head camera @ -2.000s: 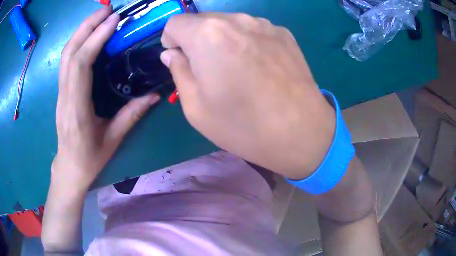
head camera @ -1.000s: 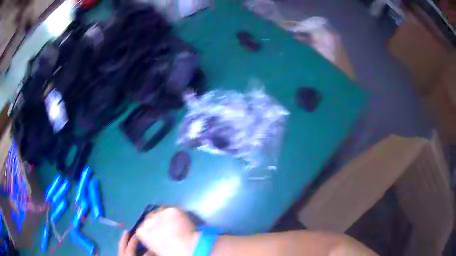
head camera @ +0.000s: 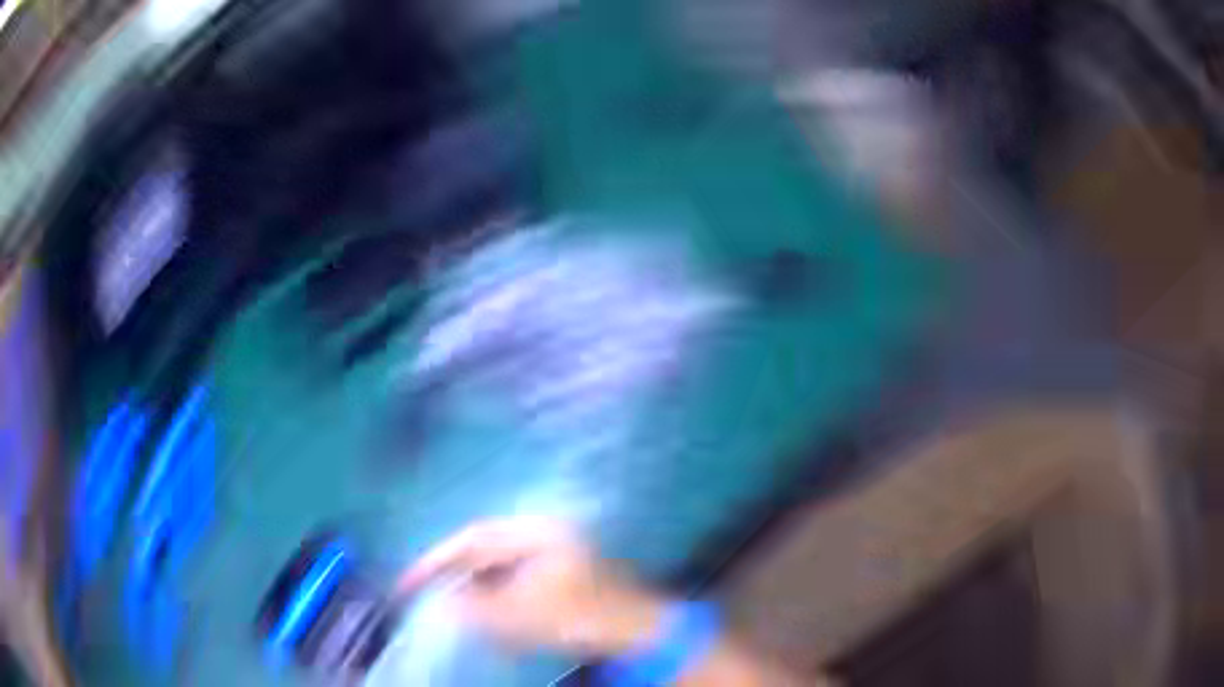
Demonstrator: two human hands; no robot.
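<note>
The frame is strongly blurred. A black housing (head camera: pixel 352 628) with a blue cell (head camera: pixel 312 599) in it lies at the bottom left, cut off by the lower edge. My right hand (head camera: pixel 530 584), with a blue wristband (head camera: pixel 674 647), is just right of the housing. Its fingers point left towards the housing; whether they touch or hold anything cannot be told. A pale, blurred patch lies below my right hand. My left hand is not seen.
Several blue cells (head camera: pixel 172 490) lie at the left of the green table (head camera: pixel 711 175). Dark parts (head camera: pixel 336 108) are heaped at the far left. A crumpled clear bag (head camera: pixel 564 315) is in the middle. An open brown carton (head camera: pixel 913 503) stands at the right.
The view first swung from the close-up to the wider table, then shifted slightly and blurred more. The housing with the blue cell shows more now; the fingers of my left hand have dropped from sight.
</note>
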